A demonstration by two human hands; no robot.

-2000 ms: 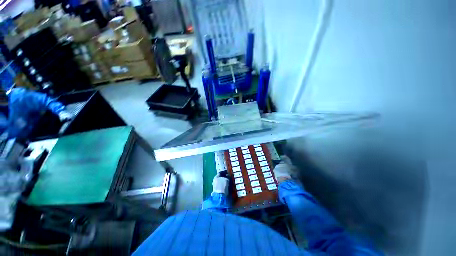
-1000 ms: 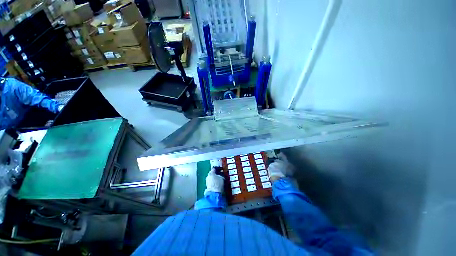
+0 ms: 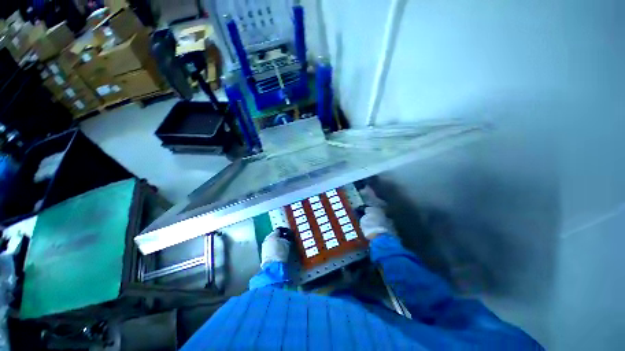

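Note:
An orange-brown carrier tray (image 3: 321,233) with three rows of white rectangular pieces (image 3: 332,243) lies on the silver perforated bed (image 3: 334,267). The raised screen frame (image 3: 226,217) slants over the tray and hides its far end. My left hand (image 3: 276,248), in a white glove with dark fingertips, is at the tray's left side. My right hand (image 3: 374,221), gloved alike, is at the right side, its fingertips near the bed's edge. Whether either hand grips anything is too blurred to tell.
Blue posts (image 3: 324,94) stand at the bed's far end. A pale wall (image 3: 480,75) is on the right. A green-topped table (image 3: 79,243) is on the left. A black bin (image 3: 192,122) and stacked cartons (image 3: 123,58) stand behind.
The view has turned, so the whole scene sits further left and tilted. Both hands stay at the tray's sides. The screen frame stays raised.

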